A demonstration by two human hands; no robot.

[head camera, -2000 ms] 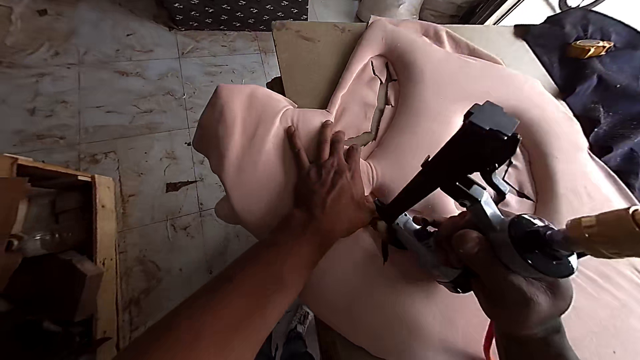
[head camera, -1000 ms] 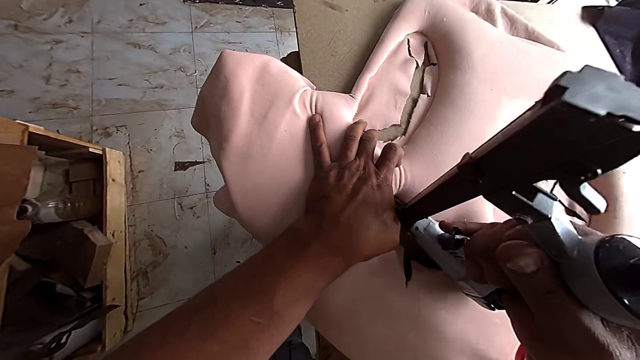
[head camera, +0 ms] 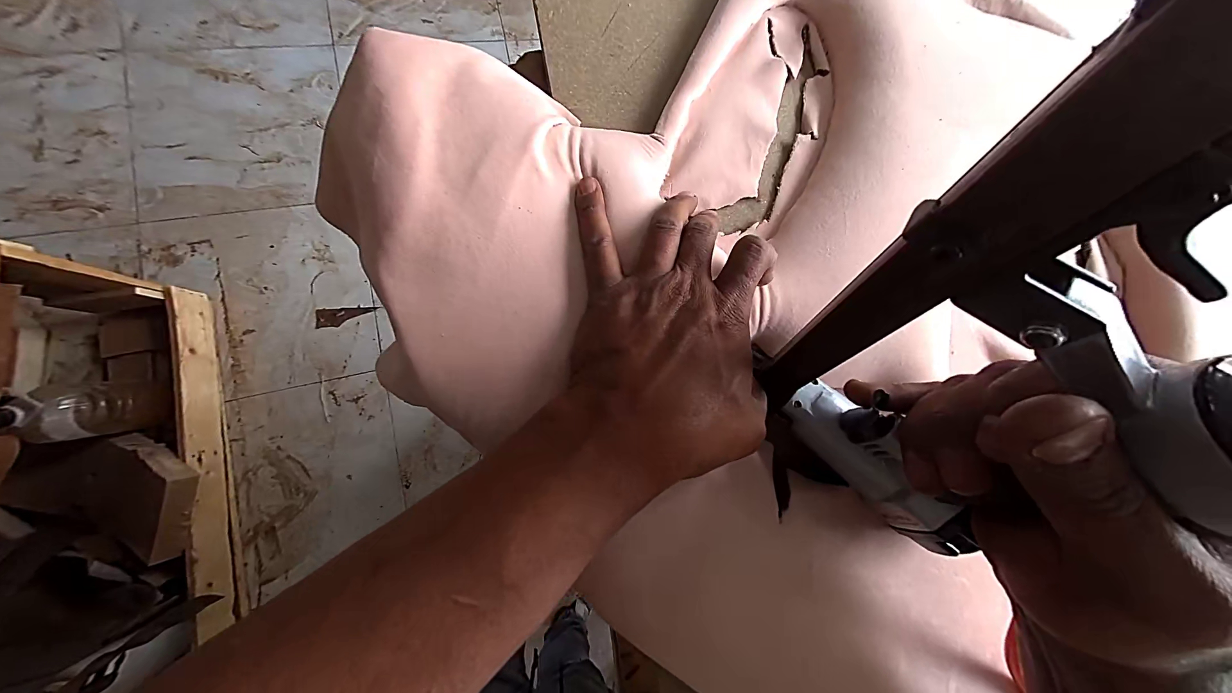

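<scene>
My left hand [head camera: 674, 356] presses down on pink upholstery material [head camera: 462, 212], fingers spread, beside a torn-edged cutout that shows a board underneath. In my right hand [head camera: 1059, 462] is a pneumatic staple gun [head camera: 866, 462] with a long dark magazine [head camera: 1001, 212]. Its nose meets the material right beside the base of my left hand, where the contact point is partly hidden. A dark strip [head camera: 780, 486] hangs by the nose. The pink material is stretched over a curved, padded form.
A wooden crate [head camera: 202, 452] at the left holds wood offcuts and a plastic bottle [head camera: 106, 412]. Under the pink form lies a board or tabletop [head camera: 621, 58]. The tiled floor [head camera: 279, 289] is stained, and a dark scrap [head camera: 342, 316] lies on it.
The view has moved closer to the work. My left hand stays pressed on the pink material, and the staple gun in my right hand remains beside it.
</scene>
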